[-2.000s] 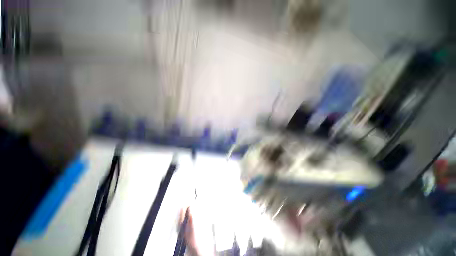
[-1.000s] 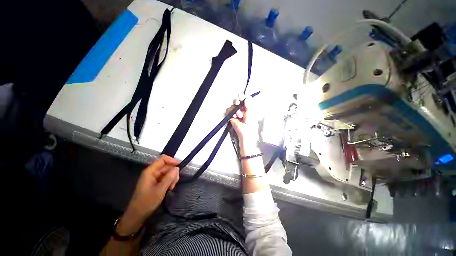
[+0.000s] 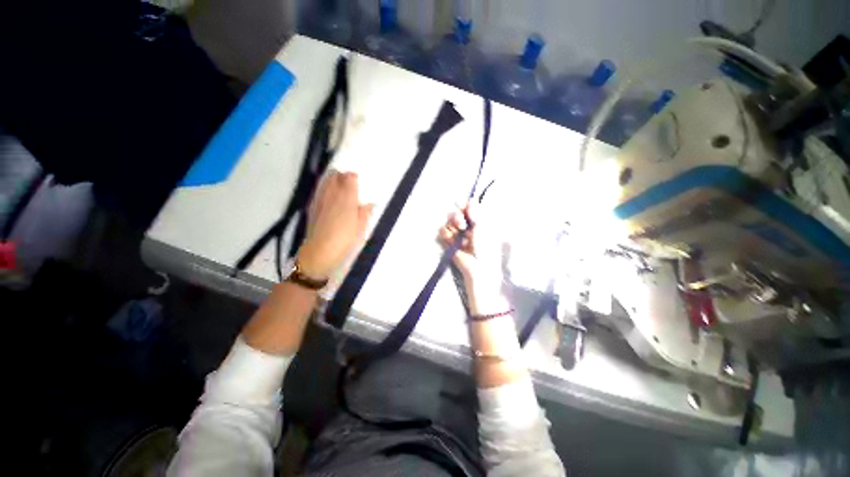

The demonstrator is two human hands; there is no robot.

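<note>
My right hand [image 3: 463, 233] is closed on a narrow black strap [image 3: 419, 303] that runs down over the table edge to my lap. Another thin strap [image 3: 486, 140] runs from near its fingers to the table's back edge. A small dark pointed piece [image 3: 486, 191] shows beside the fingers. My left hand [image 3: 337, 210] is over the strap bundle [image 3: 303, 186] at table left; its fingers look curled, and whether they grip a strap is hidden. A wider black band [image 3: 396, 205] lies between my hands.
The sewing machine [image 3: 736, 186] stands at the right with a bright lamp over its needle area. Blue-capped clear bottles [image 3: 527, 70] stand behind the white table [image 3: 224, 210]. A blue patch [image 3: 238, 126] marks the table's left end.
My left hand has let go of the strap near the front edge and moved up and left to the bundle. My right hand still holds its strap. The head view has shifted.
</note>
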